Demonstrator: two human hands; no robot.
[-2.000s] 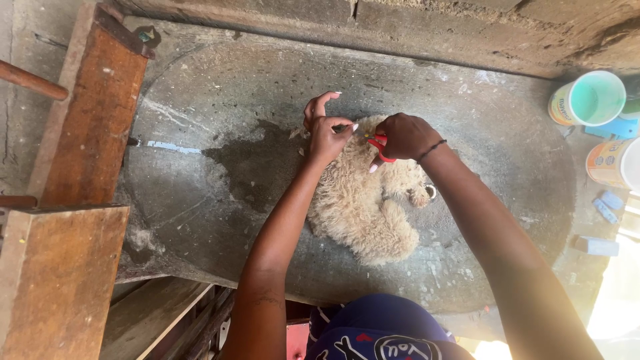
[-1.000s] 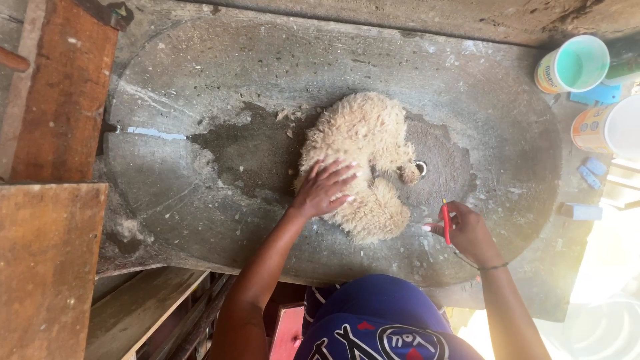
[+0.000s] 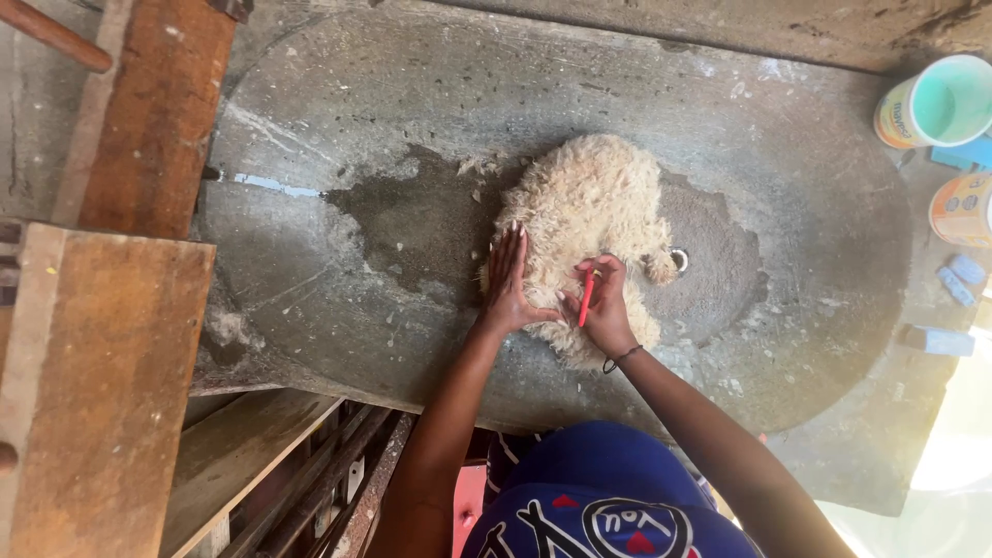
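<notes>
A cream, curly-furred plush item lies in a shallow grey concrete basin, its lower part folded or lobed. On its left edge rests my left hand, palm down with the fingers pointing away and the thumb out to the right. My right hand is over the fur's lower middle and holds a small red-handled tool; its working end is hard to make out. Right of the fur sits a round drain ring. Small tufts of fluff lie on the basin at the upper left.
At the right edge stand a plastic tub with green inside and a second tub. Blue soap bars lie below them. Wooden boards flank the basin's left side. A concrete wall runs behind.
My right hand has moved from the basin, right of the fur, onto the fur with the red-handled tool. My left hand remains on the fur's left side.
</notes>
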